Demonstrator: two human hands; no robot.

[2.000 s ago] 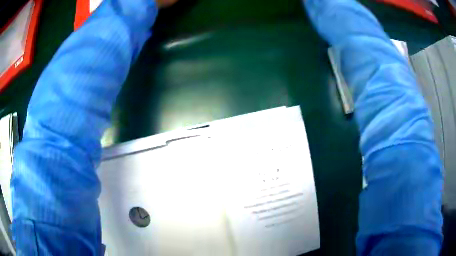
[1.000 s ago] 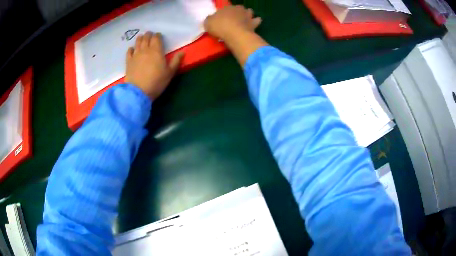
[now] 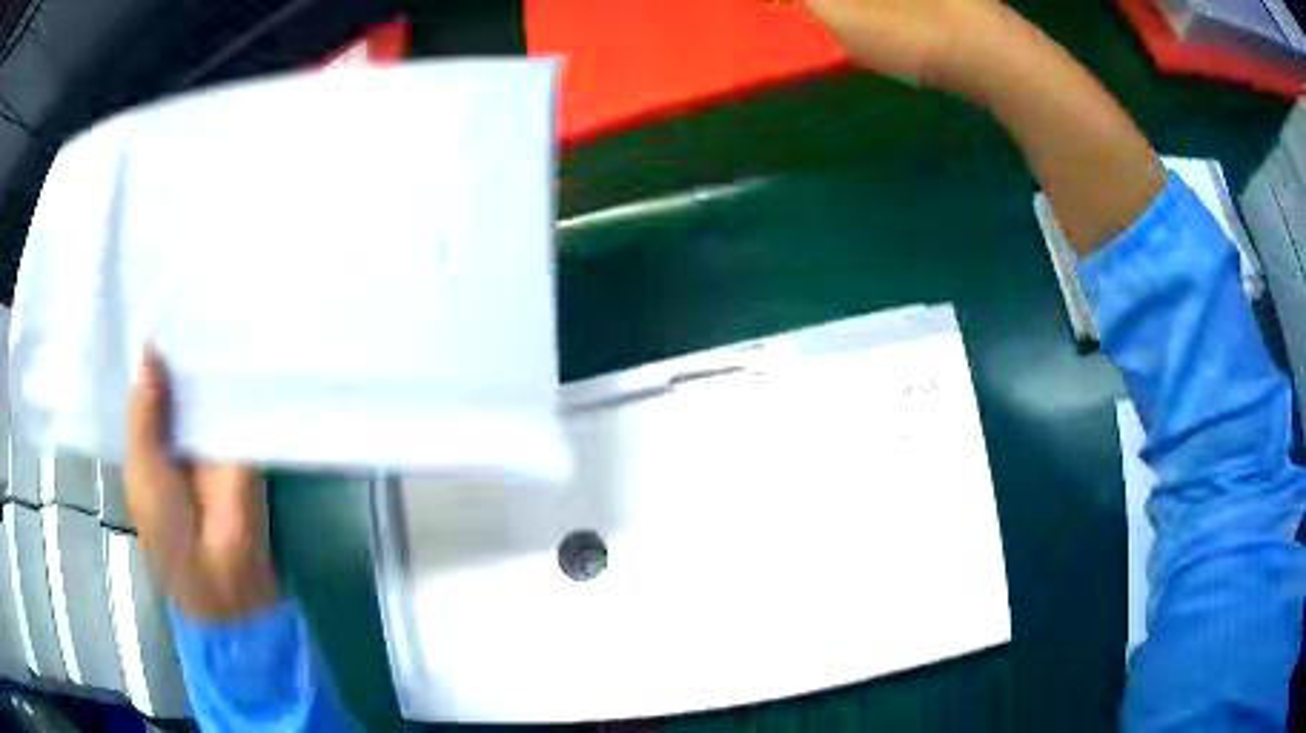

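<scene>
My left hand [image 3: 208, 494] holds a bagged device [image 3: 330, 272], flat, white and blurred, raised at the left with my thumb on its face. It overlaps the upper left corner of a white box base [image 3: 774, 530] with a round finger hole, lying on the green worktop. My right hand [image 3: 910, 36] is at the top edge by a red-orange tray [image 3: 673, 57]; its fingers are cut off by the picture's edge, so its grip cannot be told.
A paper stack [image 3: 1210, 208] and a white leaflet pile [image 3: 1136, 530] lie at the right, partly behind my right sleeve. Tall white stacked box bases [image 3: 1282, 201] stand at the right edge. White boxes [image 3: 72, 573] stand at the left. Another red-orange tray [image 3: 1217, 57] is at the upper right.
The bagged device has been lifted off the red-orange tray by my left hand and moved left and nearer. My right hand has moved right. The view has shifted, showing more of the box base.
</scene>
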